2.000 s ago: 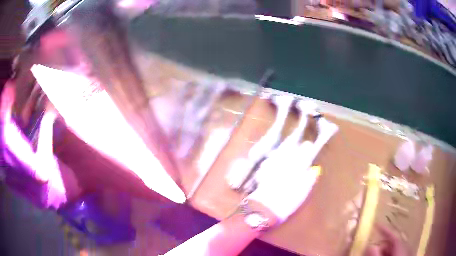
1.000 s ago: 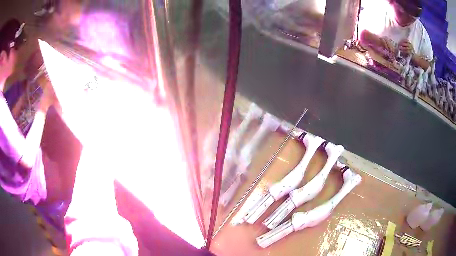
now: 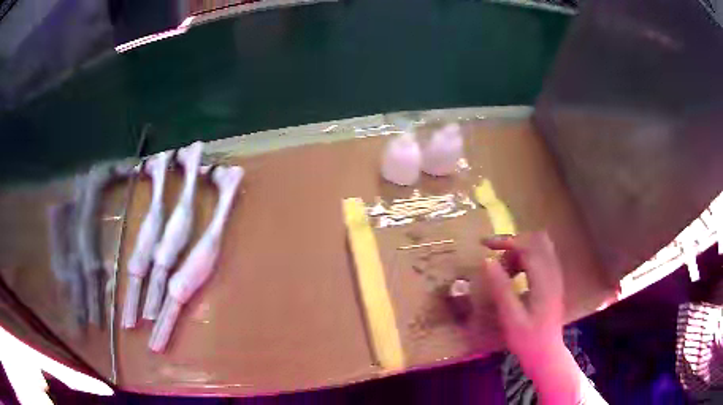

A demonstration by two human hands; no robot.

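Note:
My right hand, bare and slightly blurred, hovers over the right of the cardboard bench. Its thumb and fingers are curled and apart, and nothing shows between them. My left hand is not in view. Just left of my right hand is a small white cup on a dark stained patch. One thin pale stick lies apart, below a pale stick bundle. Yellow tape strips, left and right, border this area. Three white handle-shaped parts lie side by side at the left, heads towards the belt.
Two translucent white bottles stand behind the sticks. A green belt runs along the back. A dark panel bounds the right. A thin rod edges the reflective left panel. A white basket-like thing shows at lower right.
The view has swung right. My right hand has come into view over the stick area. The bright white arm at the left is gone from view. The three parts still lie side by side.

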